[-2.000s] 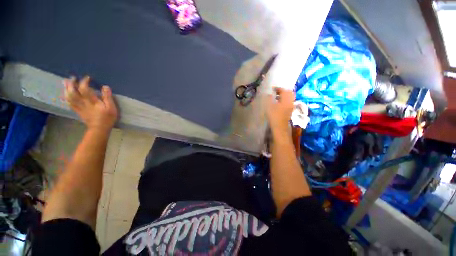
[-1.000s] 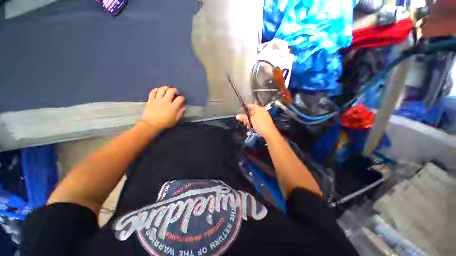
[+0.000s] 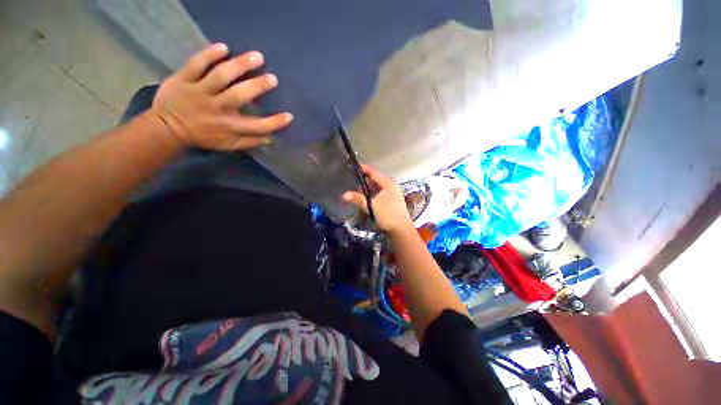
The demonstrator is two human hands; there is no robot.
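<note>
Dark grey-blue cloth (image 3: pixel 340 47) lies flat on the pale table (image 3: pixel 451 103), with a curved edge toward the right. My left hand (image 3: pixel 217 99) lies spread over the cloth near the table's front edge, fingers apart, holding nothing. My right hand (image 3: pixel 383 202) holds the black shears (image 3: pixel 350 150) by the handles. The long narrow blades point up and to the left, with the tip at the cloth's near edge. I cannot tell whether the blades touch the cloth.
A crumpled blue plastic bag (image 3: pixel 522 186) lies beyond the table's right edge. A round metal rest with an orange-brown handle (image 3: pixel 427 232) is by the near corner. Red cloth (image 3: pixel 518 273) lies farther right. Tiled floor (image 3: pixel 55 79) shows at upper left.
The view has turned. At first the shears lay on the table; my right hand has since taken them and now holds them near the cloth's edge. My left hand now lies spread near that corner.
</note>
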